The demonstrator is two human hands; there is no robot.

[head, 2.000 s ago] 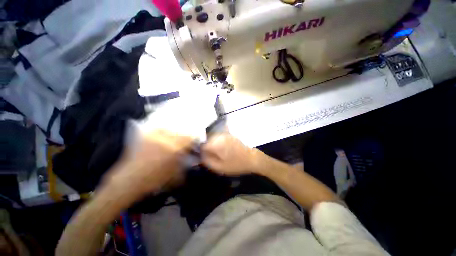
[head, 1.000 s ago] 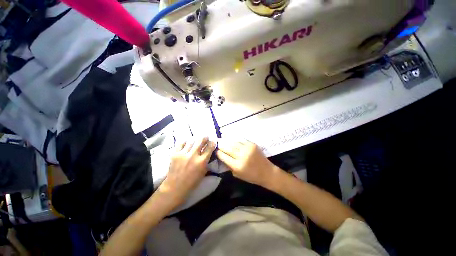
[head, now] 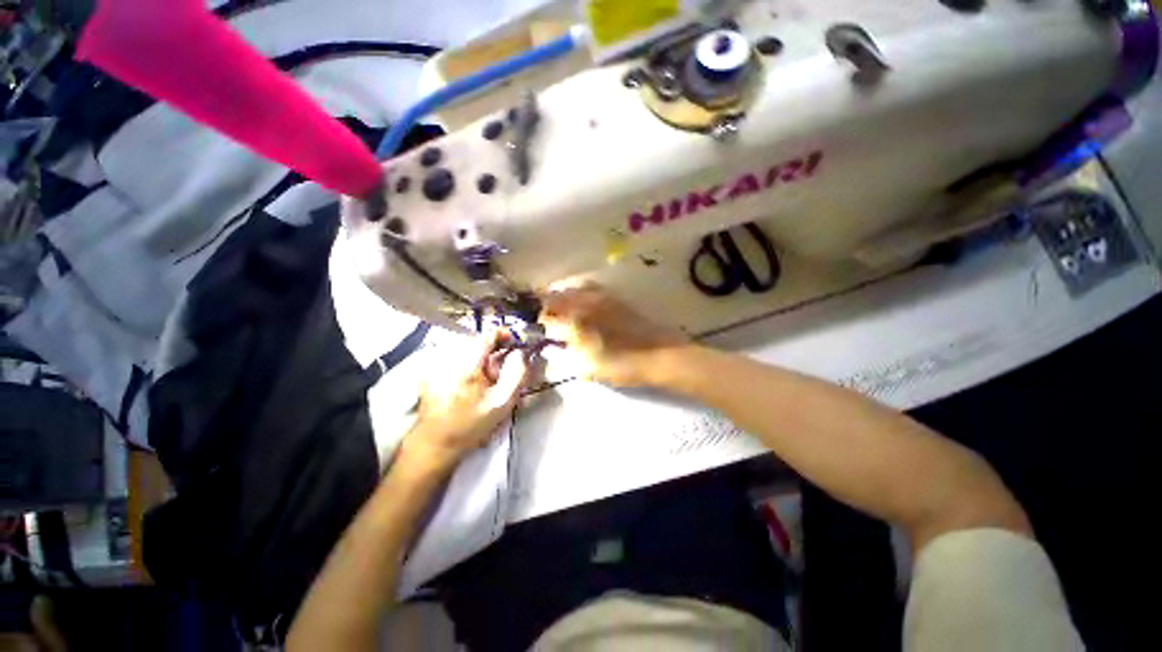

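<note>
The presser foot and needle [head: 520, 327] are under the left end of the cream sewing machine head [head: 573, 191]. A pale panel [head: 465, 510] lies on the machine bed, its lower part hanging over the front edge. A dark line runs down it. My left hand [head: 469, 397] is on this panel just in front of the presser foot, thumb and finger pinched at the cloth. My right hand [head: 612, 341] is close at the right of the needle, its fingertips blurred by glare and partly behind the foot, so its grip is unclear.
Black panels [head: 268, 408] and heaped pale cloth [head: 166, 191] lie at left. Black scissors [head: 735, 261] hang on the machine body. A pink tube [head: 229, 102] and blue hose [head: 478, 83] reach the head's left end. The control panel [head: 1083, 245] is at the bed's right end.
Both hands have moved up from the front of the bed to the presser foot. The pale panel now lies flatter towards the front edge. The view has shifted, showing more of the machine top.
</note>
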